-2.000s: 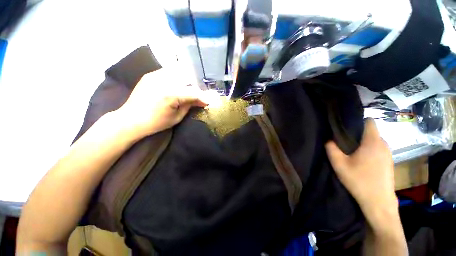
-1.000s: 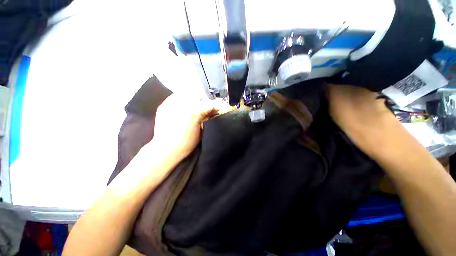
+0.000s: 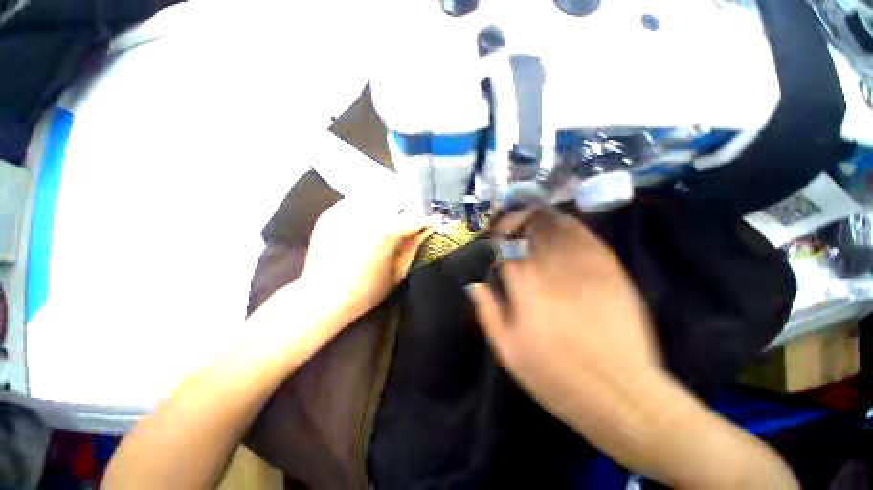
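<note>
The black garment (image 3: 459,383) lies on the table and hangs over its front edge, with a brown lining (image 3: 321,402) and an olive-brown seam line at its left. My left hand (image 3: 369,251) holds the garment's edge just left of the presser foot, fingertips on a gold-lit patch of cloth (image 3: 445,244). My right hand (image 3: 565,287) is blurred, over the cloth beside the small grey knob (image 3: 514,250) at the foot; its fingertips are partly hidden and I cannot tell if they grip anything. The white sewing machine (image 3: 651,77) with a blue stripe stands over the work.
Brown cloth corners (image 3: 304,206) show beyond my left hand. A tag with a printed code (image 3: 799,209) hangs at the right, above small items on the table's right end. A cardboard box (image 3: 814,359) is below the right edge. The white table (image 3: 144,239) extends left.
My right hand has come from the garment's right side to the presser foot. The garment's right part now spreads further right. A second brown corner shows behind the first one.
</note>
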